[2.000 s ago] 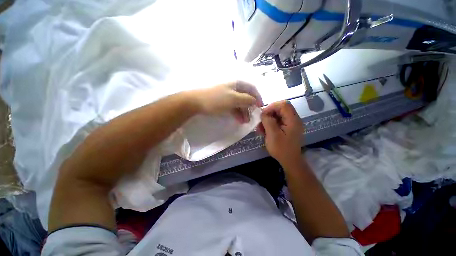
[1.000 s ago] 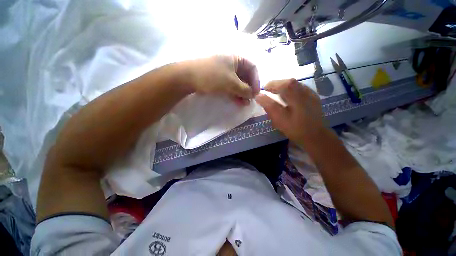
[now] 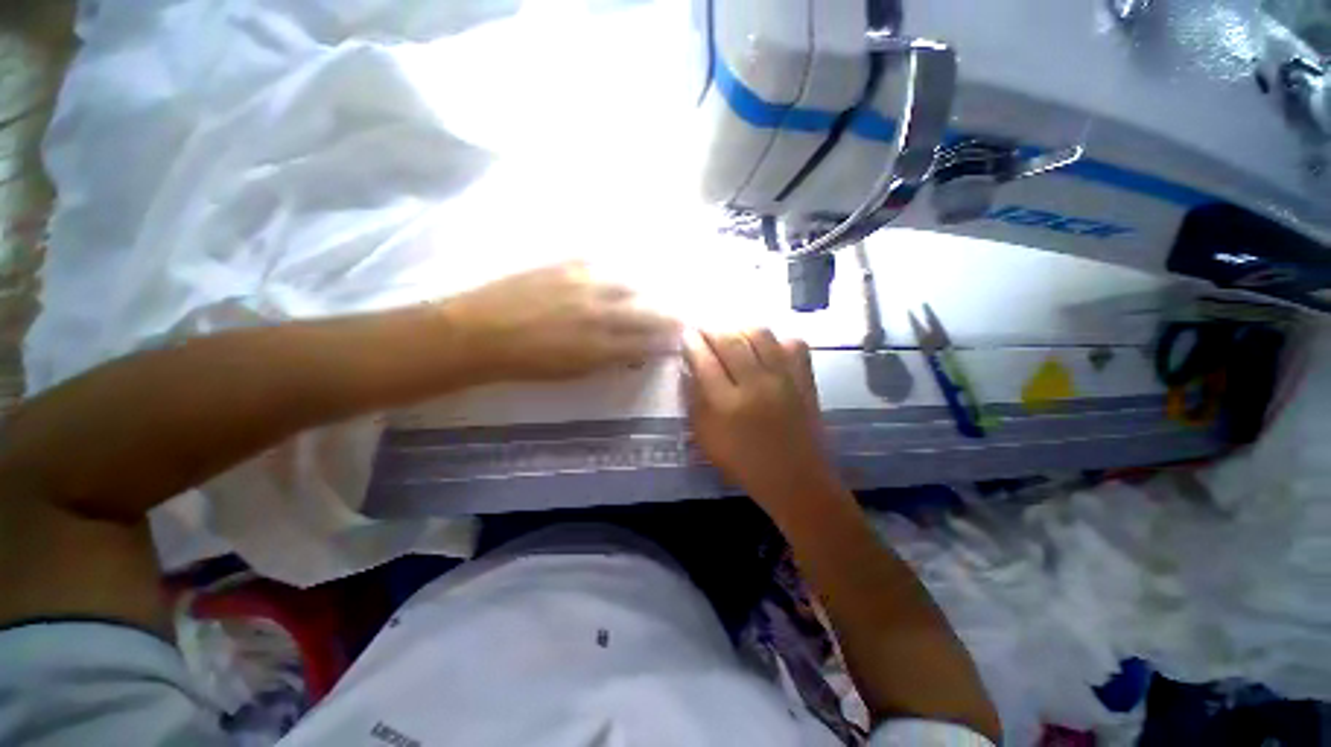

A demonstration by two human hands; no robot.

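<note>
A large white fabric garment piece (image 3: 278,175) lies spread over the table left of the needle, overexposed near the lamp light. My left hand (image 3: 562,324) lies palm down on the cloth with its fingers toward the needle area. My right hand (image 3: 752,387) lies close beside it, fingers bent down at the cloth edge; its fingertips are hard to make out in the glare. The sewing machine head (image 3: 818,110), white with a blue stripe, stands above and ahead of my hands. The presser foot area (image 3: 788,248) is just beyond my right hand.
Thread snips (image 3: 949,372), a yellow piece (image 3: 1048,384) and a grey rounded metal piece (image 3: 886,375) lie right of my hands. Dark-and-orange scissors (image 3: 1190,382) lie far right. A measuring strip (image 3: 555,455) runs along the front edge. White cloth heaps (image 3: 1109,569) lie at the lower right.
The view has shifted. My hands were raised with fingertips pinched together at the cloth edge; now both lie flatter on the cloth near the needle, and the cloth is laid down.
</note>
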